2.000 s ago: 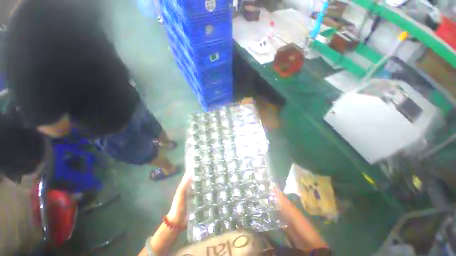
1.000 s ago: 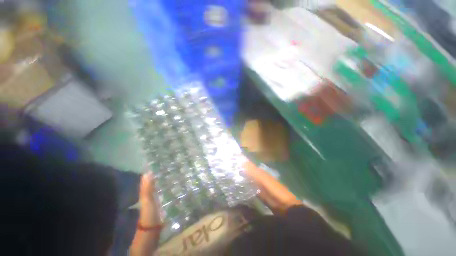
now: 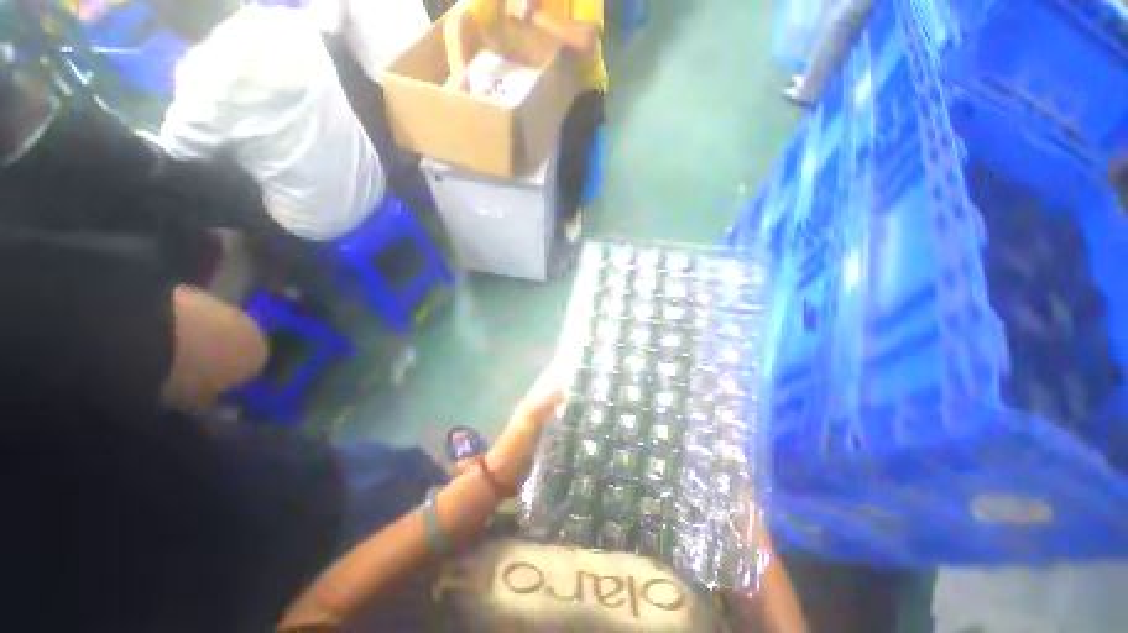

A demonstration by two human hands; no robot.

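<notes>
A clear, shiny blister tray [image 3: 643, 408] with rows of pockets is held in front of my body, its long side pointing away from me. The pockets look dark with bright silvery spots; what lies in them is too blurred to tell. My left hand [image 3: 534, 427] grips the tray's left edge, a red bracelet at the wrist. My right hand [image 3: 769, 581] is at the tray's lower right edge, largely hidden by it, with its fingers not visible.
Large blue plastic crates [image 3: 866, 371] stand close at the right. A person in dark clothes [image 3: 111, 371] is close at the left. Blue stools [image 3: 390, 266], a seated person in white [image 3: 278, 118] and an open carton [image 3: 476, 105] on a white box [image 3: 495, 220] are further ahead.
The view has swung from the green bench to the crates, which are now close at the right. The carton, stools and seated person have come into view. Both hands still hold the tray.
</notes>
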